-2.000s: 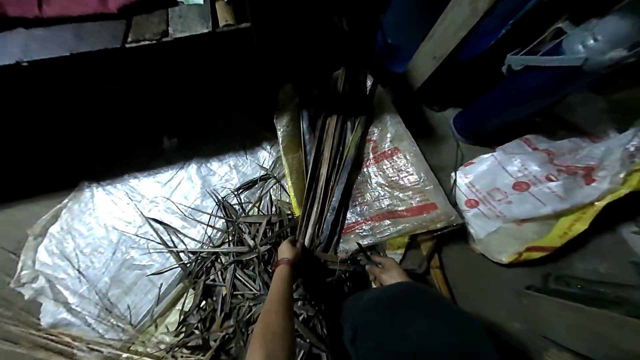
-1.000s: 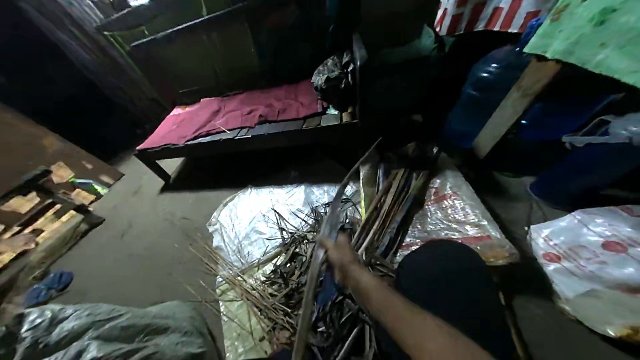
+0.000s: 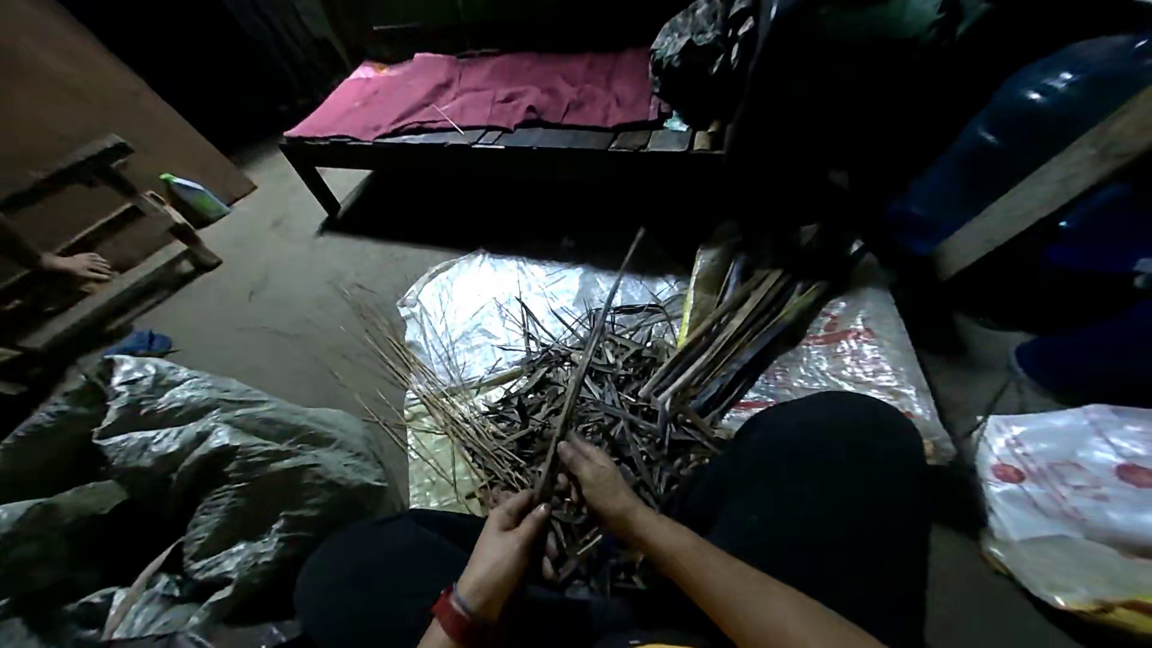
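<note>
A long, narrow dry leaf strip (image 3: 589, 355) points up and slightly right from my hands. My left hand (image 3: 504, 544), with a red band at the wrist, grips its lower end. Just above, my right hand (image 3: 596, 477) is closed around the same strip; whether it also holds a tool is hidden. Beneath lies a heap of short dark leaf scraps (image 3: 612, 387) on a white plastic sheet (image 3: 486, 288). Thin sticks (image 3: 432, 409) fan out at the heap's left. A bundle of long dry leaf strips (image 3: 738, 333) lies to its right.
A low wooden bench (image 3: 504, 144) with a red cloth (image 3: 558, 90) stands beyond the sheet. Crumpled green-grey sacking (image 3: 243, 477) lies at left, a printed plastic sack (image 3: 1071, 495) at right. Another person's hand (image 3: 81, 265) rests by a wooden frame (image 3: 117, 292) at far left.
My left hand was at the bundle two seconds ago and now grips a single strip. My right hand has come down beside it with the strip. The view has swung left.
</note>
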